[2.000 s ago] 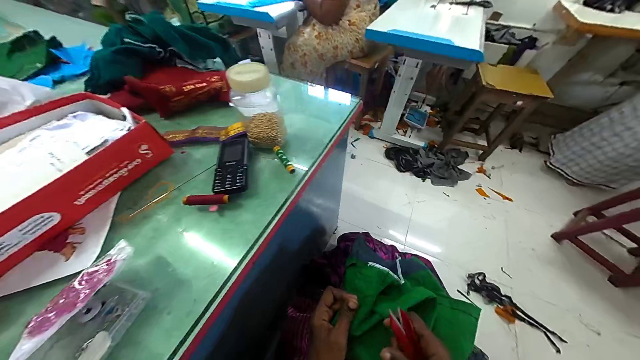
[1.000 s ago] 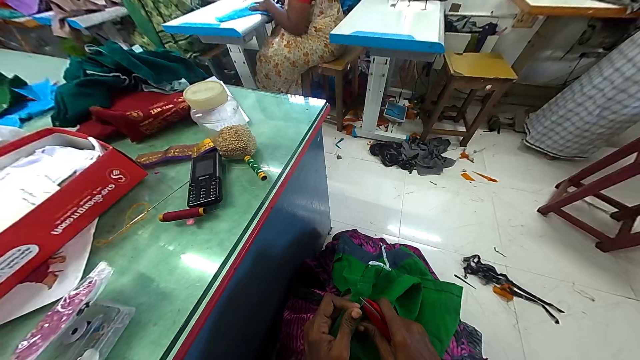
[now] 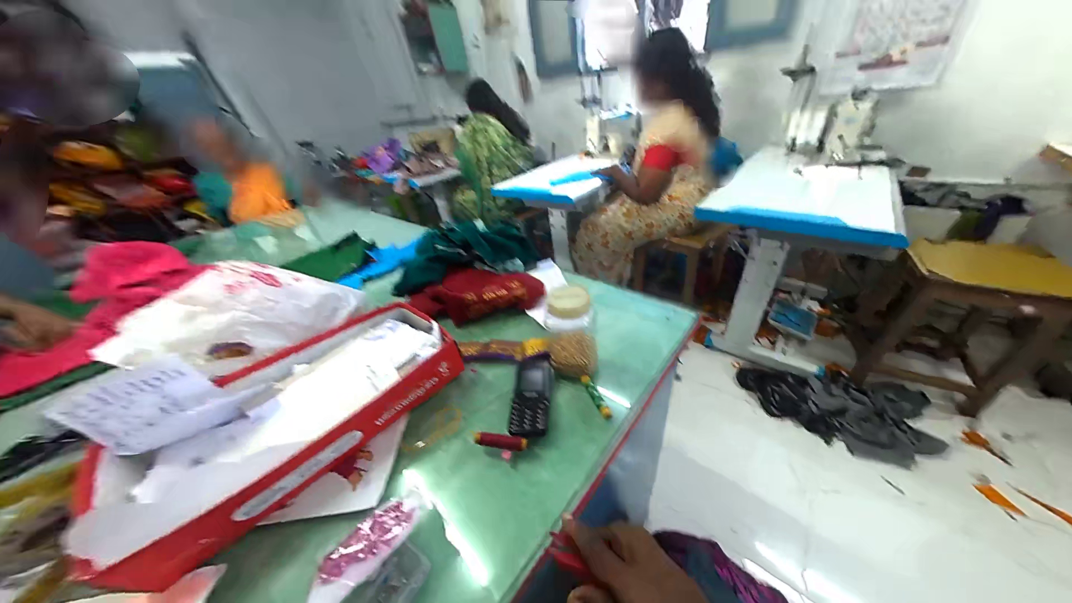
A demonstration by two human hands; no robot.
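Note:
At the bottom edge, my right hand [image 3: 632,563] is closed around small red-handled scissors [image 3: 571,554], beside the red-trimmed edge of the glass-topped table [image 3: 469,477]. Blur hides the state of the blades. My left hand is out of the picture. Right of my hand lies a purple patterned cloth [image 3: 712,568], partly cut off by the frame. On the table beyond are a dark red thread spool [image 3: 500,441], a black keypad phone [image 3: 532,395], a green and yellow spool [image 3: 596,397] and a lidded jar of golden beads [image 3: 572,339].
A red box of papers [image 3: 360,427], a white plastic bag [image 3: 243,310] and folded cloths [image 3: 477,293] cover the table's left. A co-worker [image 3: 662,167] sits at a sewing table. A wooden stool [image 3: 988,276] and dark scraps [image 3: 837,410] are at right.
The view has swung up and left, bringing the room into sight. The green cloth and my left hand have left the picture. My right hand, with the red scissors, appears beside the table edge.

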